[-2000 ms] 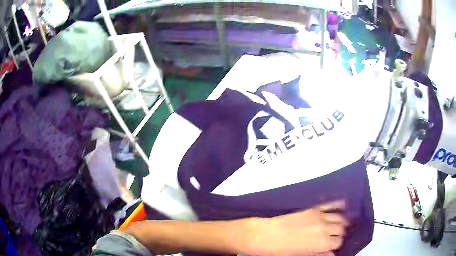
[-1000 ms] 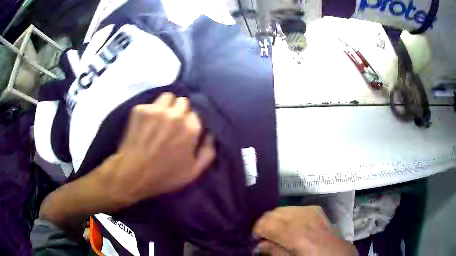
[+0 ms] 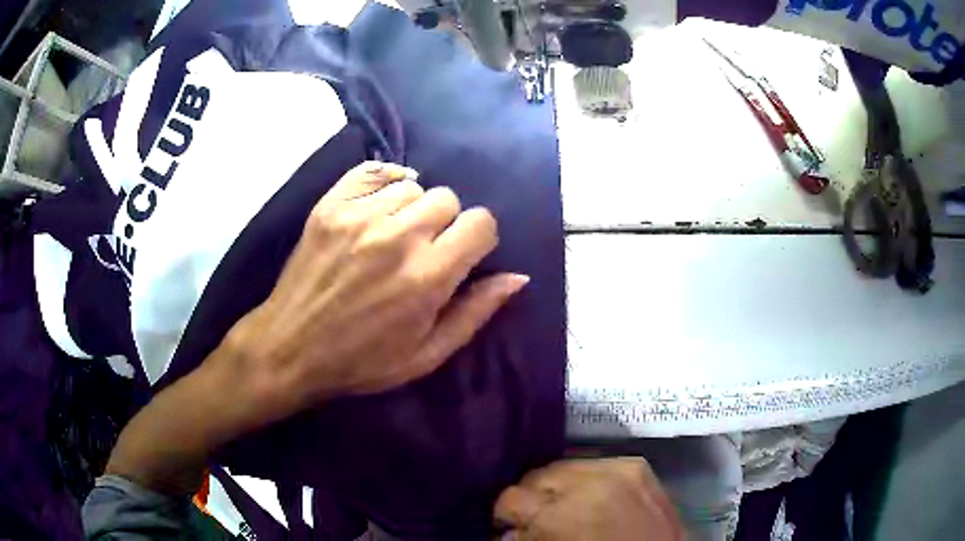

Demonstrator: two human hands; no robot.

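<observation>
The dark purple garment piece [image 3: 466,402], with a white area and "CLUB" lettering at the left, spreads over the table's left part and down past its front edge. Its straight right edge runs up to the presser foot [image 3: 533,79]. My left hand [image 3: 392,275] lies on the middle of the cloth, fingers bent and thumb apart; its fingertips are partly hidden, so a grip cannot be told. My right hand [image 3: 593,502], cut off by the bottom edge, is closed on the cloth's lower right corner, below the table edge.
On the white sewing table [image 3: 677,317] lie a slim red tool [image 3: 778,132] and dark scissors [image 3: 891,217]. The machine body with blue lettering [image 3: 889,32] is at the upper right. A white rack [image 3: 42,116] stands at the left. An orange-trimmed printed piece [image 3: 249,502] shows low at the left.
Since two seconds ago, the view has turned toward the table and my right hand has appeared. Over the last second, my left hand's thumb has spread and the small white patch has gone from sight.
</observation>
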